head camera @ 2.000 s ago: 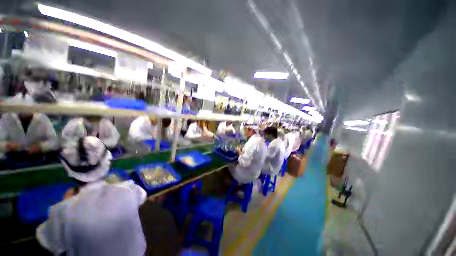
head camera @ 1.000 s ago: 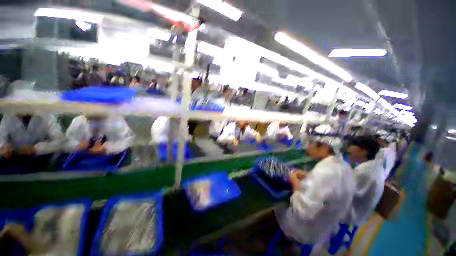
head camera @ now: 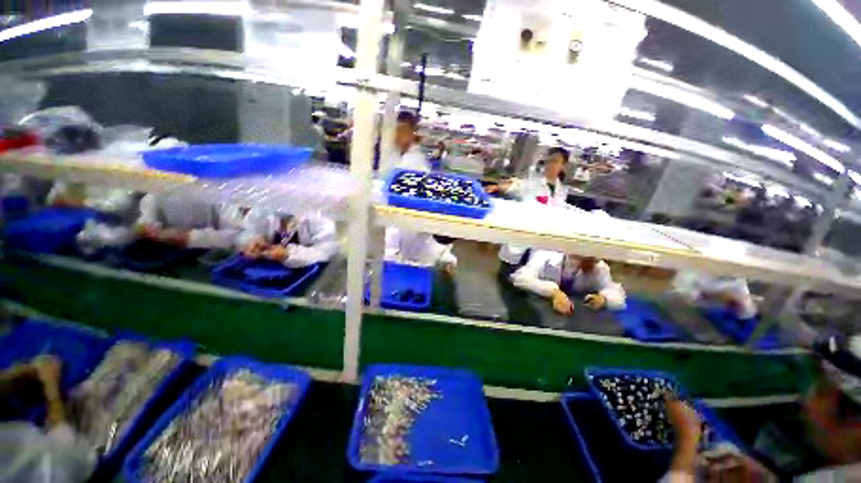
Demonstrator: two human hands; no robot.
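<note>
Neither of my hands shows. Nearest in front is a shallow blue tray [head camera: 477,415] on the dark bench. Slim metal rods with pale sections [head camera: 396,410] are piled in its left half, and a few small pale pieces lie apart at its right. A second blue tray [head camera: 300,387] to its left is filled with silvery rods [head camera: 222,424]. Farther left, another tray holds similar slim parts [head camera: 118,391]. At the right, a blue tray [head camera: 604,379] holds small black-and-silver parts [head camera: 637,406].
Another person's hand [head camera: 683,429] is over the right tray; another's [head camera: 47,382] is at the left edge. A green-sided conveyor [head camera: 453,349] runs behind the trays. A white post [head camera: 361,208] and shelf [head camera: 566,231] stand before workers in white coats.
The view has swung left from the aisle and come nearer the bench. The trays appear larger and the blue floor has left the picture.
</note>
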